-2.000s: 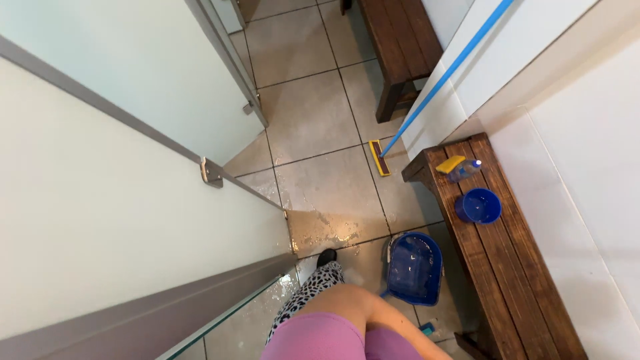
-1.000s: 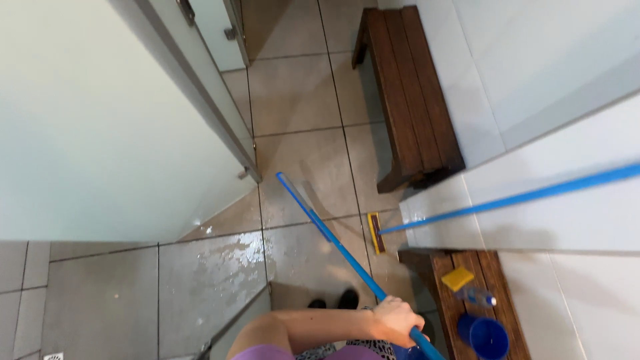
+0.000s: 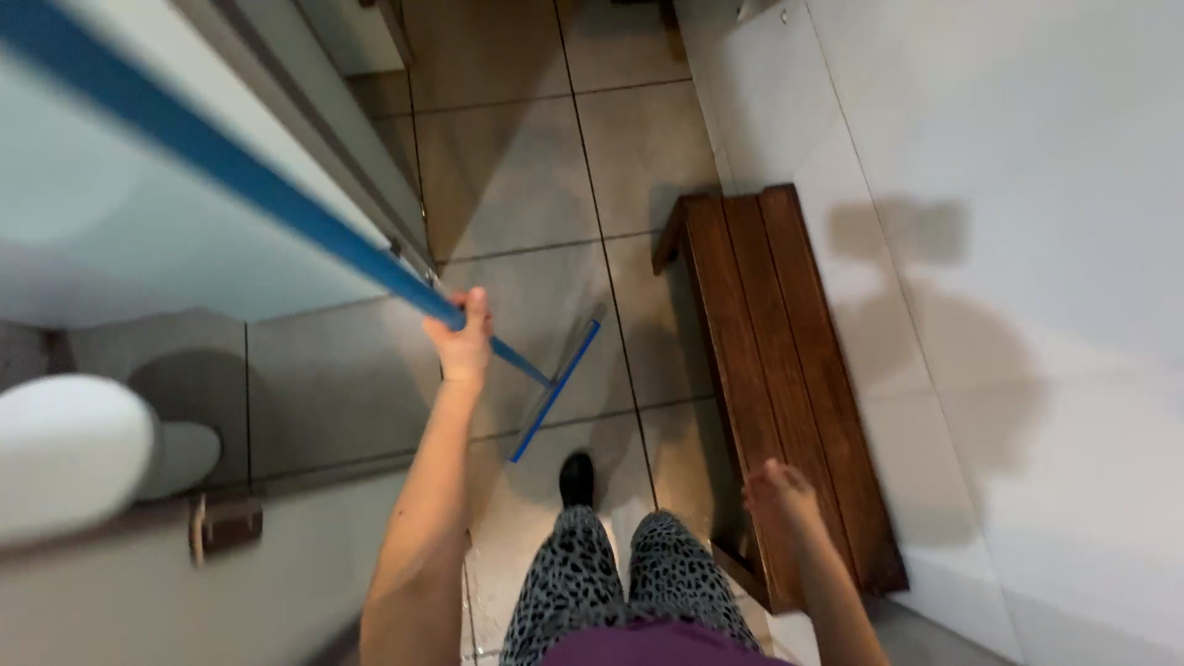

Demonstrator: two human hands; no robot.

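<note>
My left hand [image 3: 462,340] is closed around the blue pole of a floor squeegee [image 3: 555,390]. The pole slants from the upper left down to the squeegee's long blue head, which lies on the tiled floor ahead of my black shoe [image 3: 576,479]. Above the wooden slatted bench [image 3: 772,351] on the right is my right hand [image 3: 782,492], its fingers slightly curled and apart, with nothing in it. Whether that hand touches the bench I cannot tell.
A frosted glass partition [image 3: 185,213] stands at the left, with a white toilet [image 3: 74,458] beyond its edge. A metal fitting [image 3: 227,527] sits on the lower-left panel. A tiled white wall [image 3: 971,305] runs along the bench's right side. Beige floor tiles [image 3: 518,176] stretch ahead.
The squeegee pole, in one hand at the lower right a second ago, is now in my left hand and slants to the upper left. My right hand is free. The view has shifted forward along the floor.
</note>
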